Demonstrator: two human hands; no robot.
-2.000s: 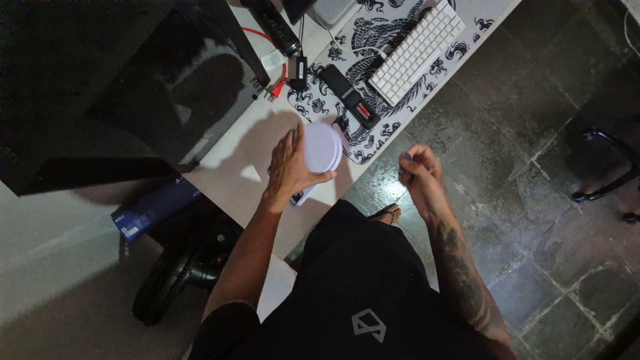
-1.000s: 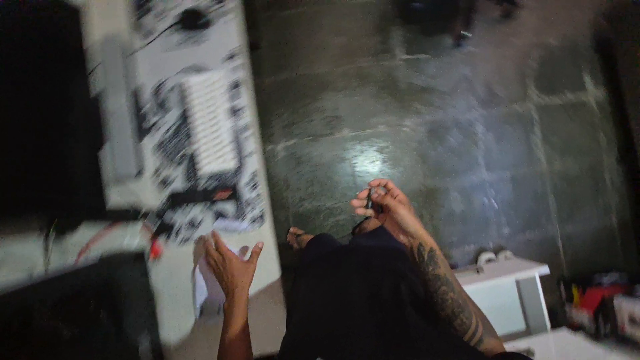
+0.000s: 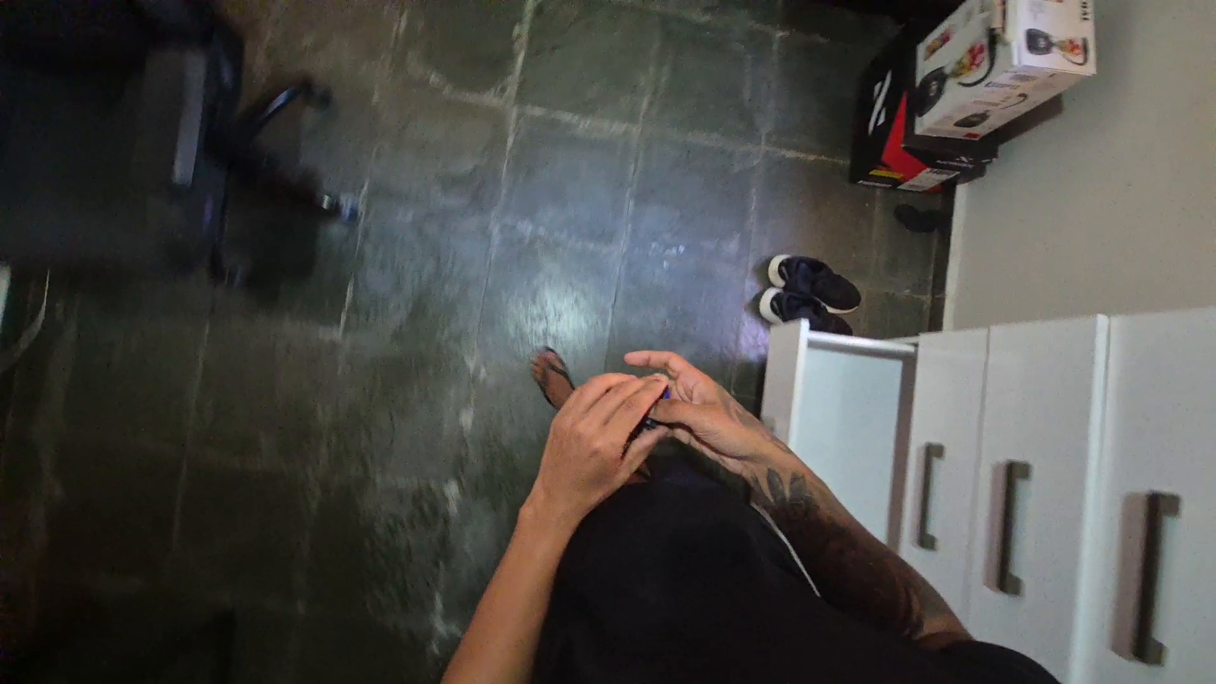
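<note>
Both hands meet at the front of the body, above a foot in a dark flip-flop (image 3: 551, 376). Between them is a small dark object (image 3: 652, 422) with a bit of blue showing, mostly covered by fingers, so its kind cannot be told. My left hand (image 3: 600, 432) has its fingers curled over the object from the left. My right hand (image 3: 708, 413), on the tattooed arm, holds it from the right with the thumb across and the index finger stretched out.
A white dresser with dark handles (image 3: 1009, 527) and a pulled-out drawer (image 3: 845, 418) stands at the right. Dark sneakers with white soles (image 3: 807, 285) and stacked product boxes (image 3: 1007, 71) lie beyond it. An office chair's base (image 3: 275, 166) is at upper left, on the stone-tile floor (image 3: 418, 285).
The view has swung from the desk to the floor and dresser. My left hand was at a round pale lid-like thing on the desk, let go of it, and has now come together with my right hand.
</note>
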